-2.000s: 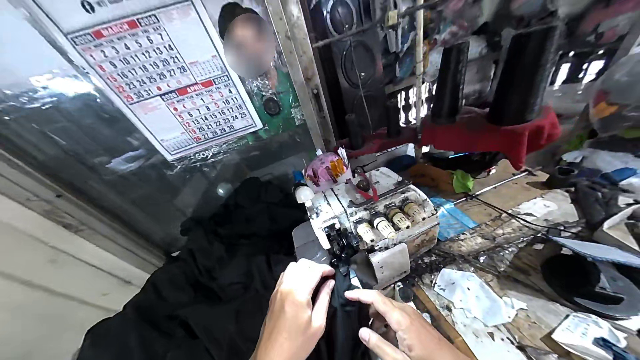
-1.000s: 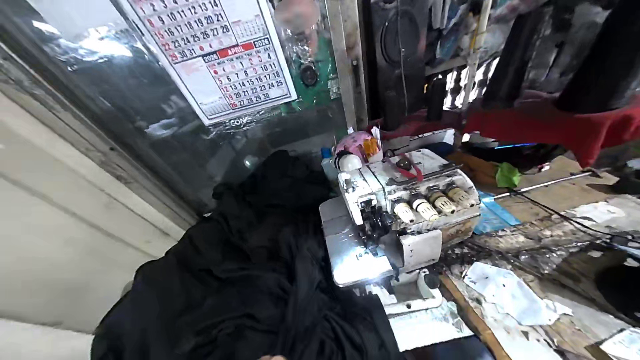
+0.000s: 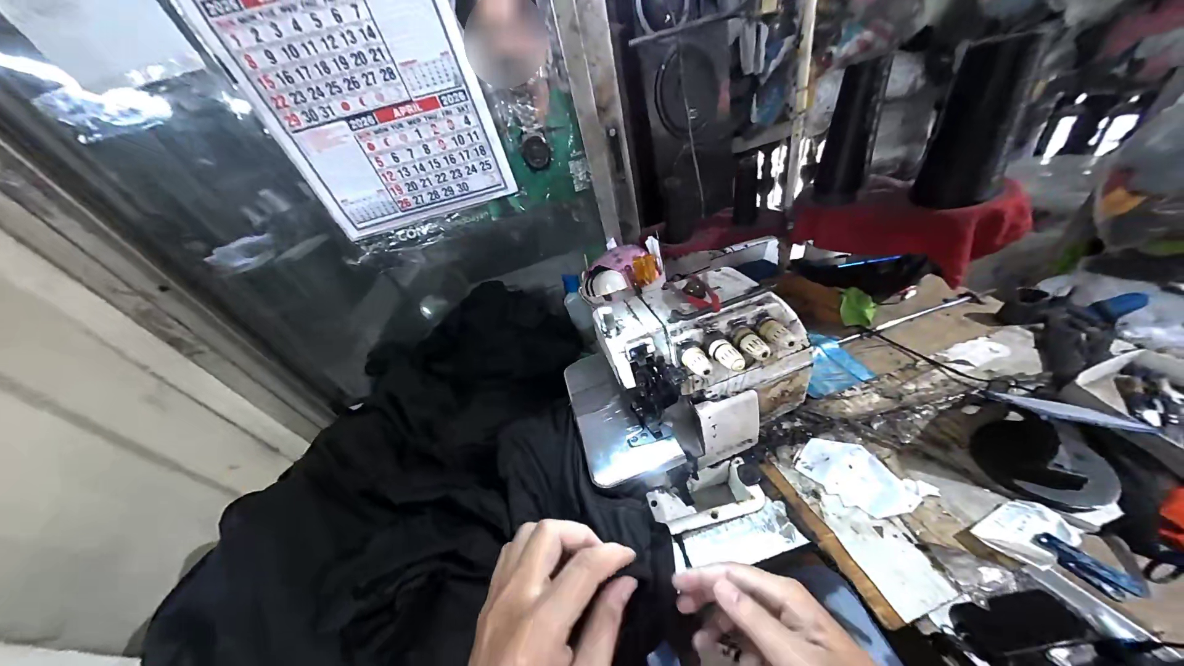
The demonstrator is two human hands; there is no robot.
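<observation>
An overlock sewing machine (image 3: 703,361) with a row of cream tension dials stands at the middle, its metal work plate facing me. Black fabric (image 3: 398,481) lies in a big heap to the machine's left and runs down beneath my hands. My left hand (image 3: 560,592) rests at the fabric's near right part, fingers curled, below the plate. Just right of it is my right hand (image 3: 763,615), thumb and fingers close together, in front of the machine's white base. Whether either hand pinches the cloth is hard to tell.
Large black thread cones (image 3: 971,120) stand on a red cloth (image 3: 916,227) behind. On the worktable at right are paper scraps (image 3: 856,476), a dark round object (image 3: 1017,453) and blue-handled snips (image 3: 1091,564). A glass panel with a calendar (image 3: 398,102) borders the back left.
Two seconds ago both hands were up at the machine's presser area with black fabric. One second ago they were almost out of view; now both are in front of the machine, lower down.
</observation>
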